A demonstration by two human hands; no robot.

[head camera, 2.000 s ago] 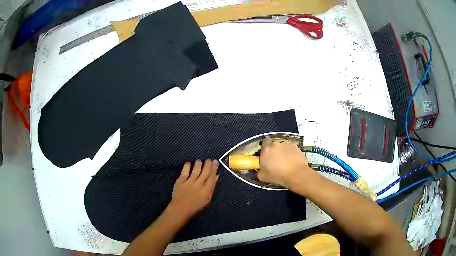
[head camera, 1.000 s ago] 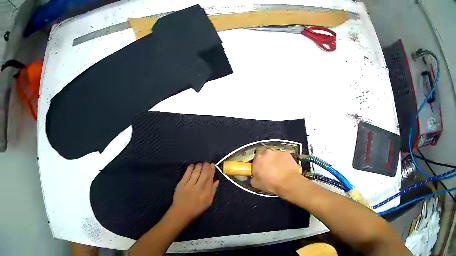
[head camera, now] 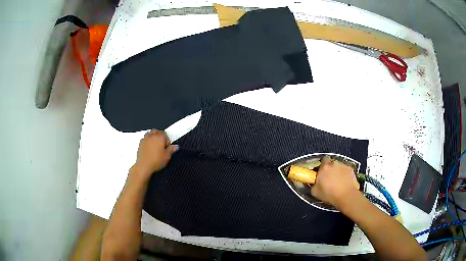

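Observation:
A dark ribbed knit sleeve panel (head camera: pixel 245 199) lies across the front of the white table. My right hand (head camera: pixel 334 181) is closed around the yellow handle of the steam iron (head camera: pixel 301 175), which rests flat on the panel's right part. My left hand (head camera: pixel 155 150) is at the panel's upper left edge, fingers bent together with the thumb, pinching the fabric edge. A second dark panel (head camera: pixel 189 76) lies behind, its upper right corner partly folded, close to or touching the front panel near the middle.
A tan card strip (head camera: pixel 357 38), a steel ruler (head camera: pixel 179 11) and red-handled shears (head camera: pixel 393 67) lie at the back. A dark rest pad (head camera: pixel 420 182) lies at the right. Blue hose and cords run off right. An orange object (head camera: pixel 97 41) is beyond the left edge.
The view has shifted, so the table appears turned and further right. My left hand has moved from flat beside the iron's tip to the panel's left edge, gripping it. My right hand stays on the iron.

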